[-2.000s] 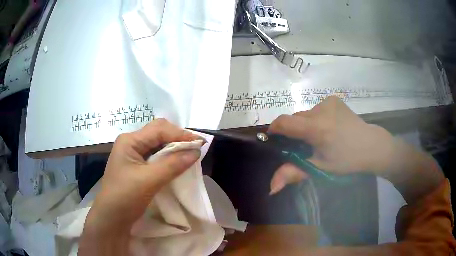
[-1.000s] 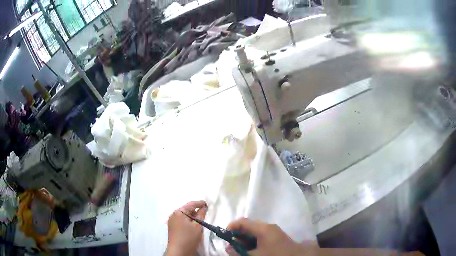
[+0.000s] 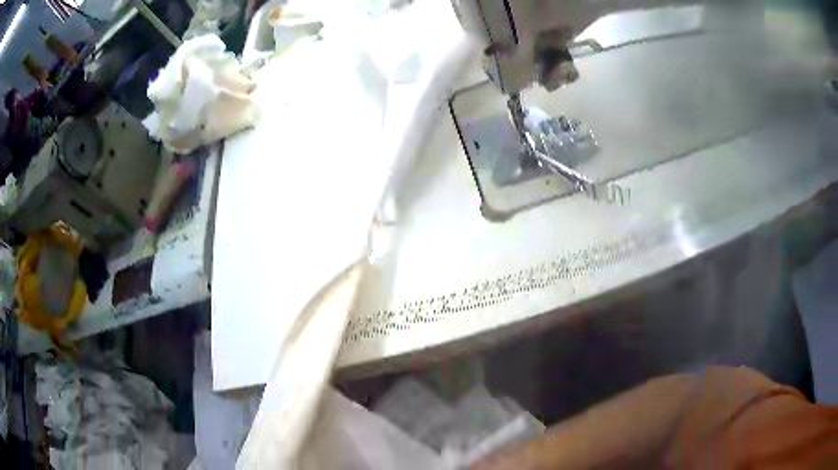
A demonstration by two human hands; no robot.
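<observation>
A long piece of white and cream cloth [image 3: 317, 317] lies over the white sewing table [image 3: 276, 211] and hangs over its front edge to the bottom of the picture. The metal presser foot [image 3: 528, 151] stands over the needle plate [image 3: 501, 151] to the right of the cloth, with a thin silver guide arm [image 3: 579, 179] beside it. My right forearm and orange sleeve show at the bottom right, but the hand is not visible. My left hand is out of the picture. No scissors show.
The sewing machine head [image 3: 496, 41] is at the top. An older machine [image 3: 87, 170] with a yellow cloth [image 3: 46, 285] stands at the left. Bunched white cloth [image 3: 202, 96] lies at the table's far left corner. Pale cloth is piled below.
The view has tilted down. Both hands and the scissors have gone out of sight. The cloth has shifted left and away from the machine head, uncovering the needle plate and the ruler scale.
</observation>
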